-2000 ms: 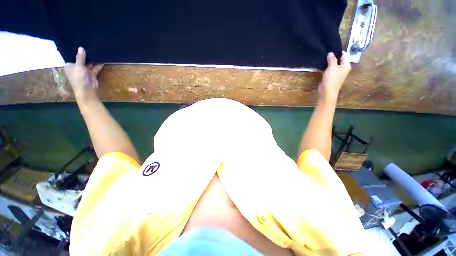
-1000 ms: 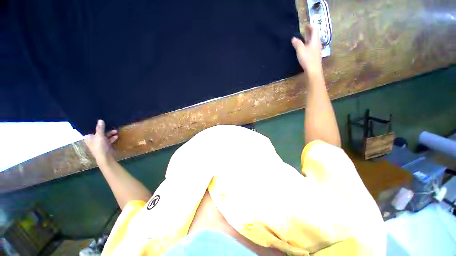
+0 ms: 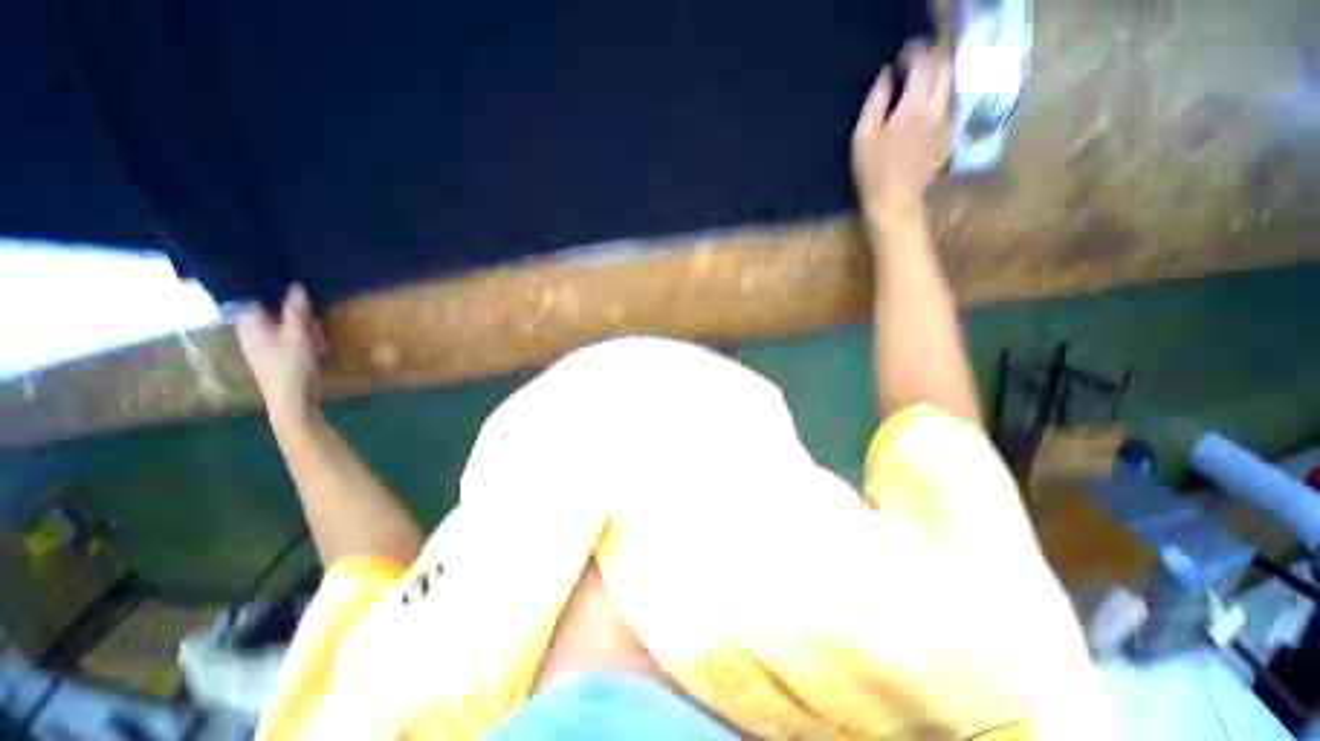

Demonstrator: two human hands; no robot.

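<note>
The dark fabric ply (image 3: pixel 507 130) lies over the white underlay paper (image 3: pixel 94 307) on the table. A thin white strip of paper shows along the fabric's near edge. My left hand (image 3: pixel 284 348) holds the fabric's near left corner at the table edge, fingers blurred. My right hand (image 3: pixel 903 138) is on the fabric's right edge, fingers bent over it, with the fingertips partly hidden. A silvery metal piece (image 3: pixel 990 87) lies just right of my right hand, beside the fabric.
The worn brown table edge (image 3: pixel 579 303) runs across in front of me, above a green floor (image 3: pixel 811 379). Behind me at right stand a wooden stool (image 3: pixel 1074 449), a white roll (image 3: pixel 1254 485) and a grey box. Cartons (image 3: pixel 145 644) lie at lower left.
Since the oldest frame, my right hand has moved up along the fabric's right edge, away from the near corner. My left hand stays at the left corner. The view has tilted and shifted.
</note>
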